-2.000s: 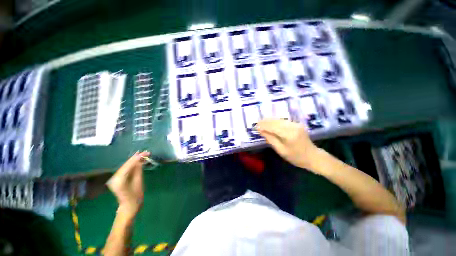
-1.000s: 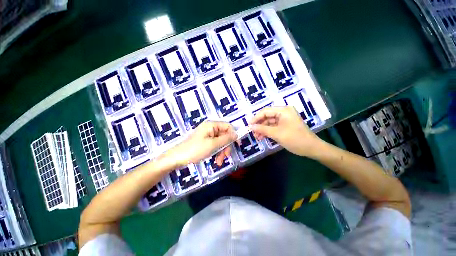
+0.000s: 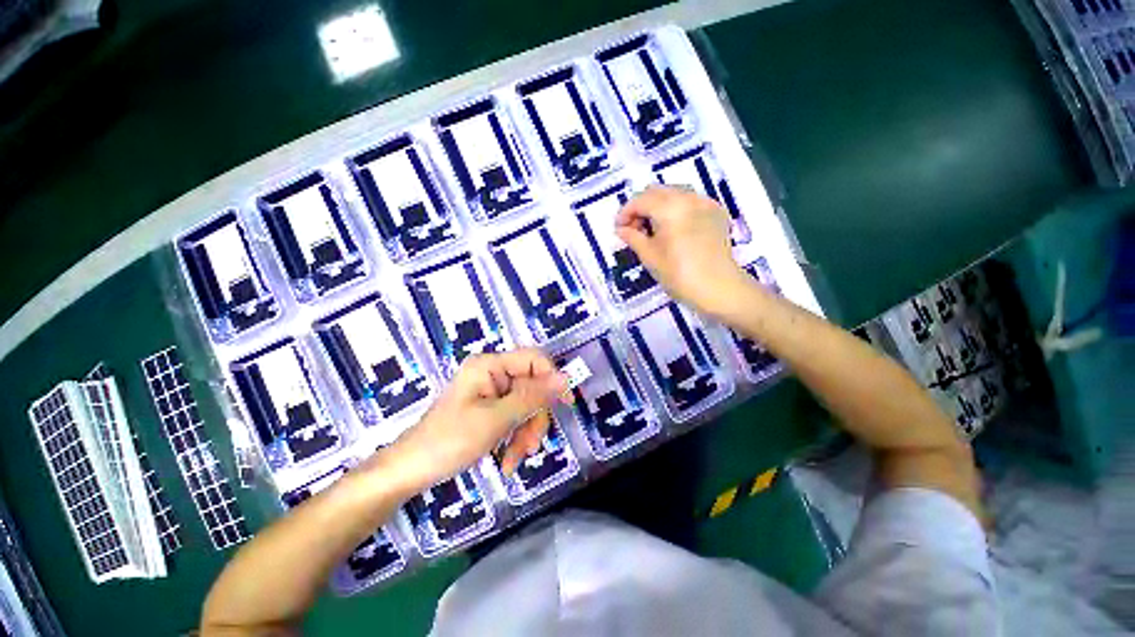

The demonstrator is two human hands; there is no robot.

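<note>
A clear blister tray (image 3: 479,230) with rows of display modules (image 3: 398,193) lies in front of me, tilted across the bench. My left hand (image 3: 492,404) is over the tray's near middle and pinches a small pale liner piece (image 3: 576,371) between thumb and finger. My right hand (image 3: 678,243) is over the middle row toward the right, with thumb and index fingertips together above a module. Whether a tiny piece sits between those fingertips cannot be seen.
A fanned stack of adhesive sheets (image 3: 100,479) lies at the left, beside a narrow adhesive sheet (image 3: 196,448). Another tray (image 3: 1095,62) is at the far right. Below the bench edge at right are stacked modules (image 3: 952,348). A person's sleeve (image 3: 1083,299) is at the right.
My hands were together over the near middle of the tray; now the right hand has moved up and away to the middle row. The left hand keeps the pale piece. The view has shifted slightly.
</note>
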